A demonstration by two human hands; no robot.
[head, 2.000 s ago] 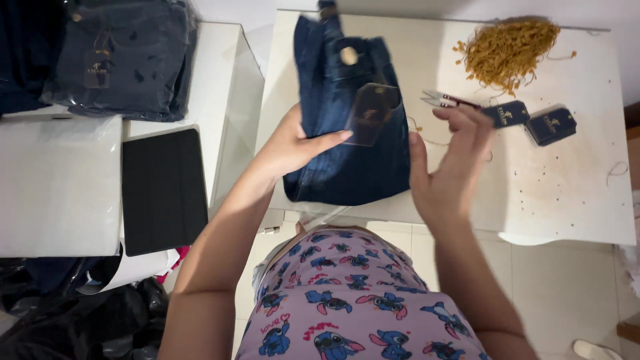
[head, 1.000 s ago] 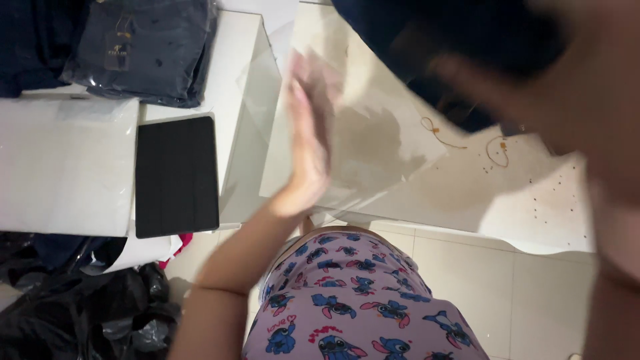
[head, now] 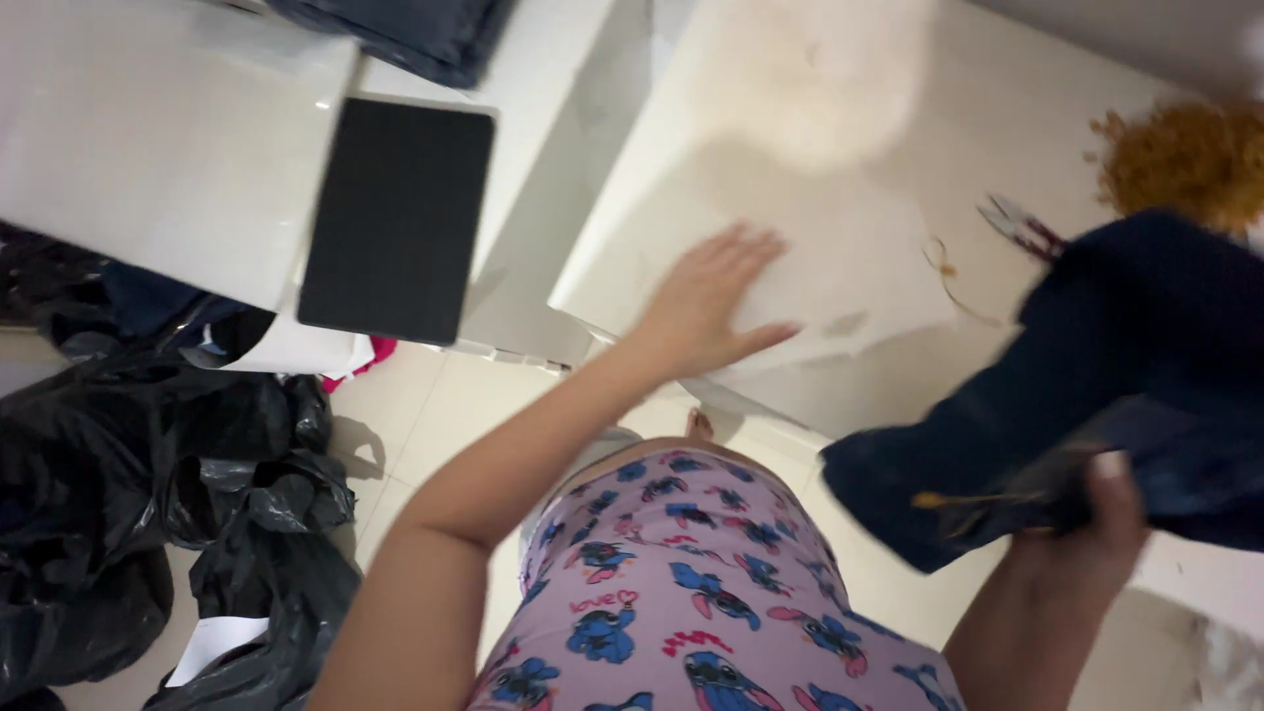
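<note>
My right hand (head: 1086, 523) grips a folded dark blue denim garment (head: 1047, 385) at the right, its thumb on top of the cloth. A yellow-brown tag string (head: 973, 501) lies across the garment near that thumb. My left hand (head: 716, 301) is over the near left part of the white table (head: 987, 79), fingers spread and holding nothing; whether it touches the surface I cannot tell. Thread snips (head: 1022, 227) with dark red handles lie just beyond the garment, partly hidden by it. A loose string (head: 950, 276) lies left of them.
A pile of yellow-brown strings (head: 1180, 163) sits at the table's far right. On the left white surface are a black tablet-like case (head: 400, 222), a white plastic-covered stack (head: 168, 138) and a bagged dark garment (head: 425, 30). Black plastic bags (head: 128, 454) fill the floor at left.
The denim garment, between both hands over the table two seconds ago, is now at the right in my right hand. My left hand has let go of it.
</note>
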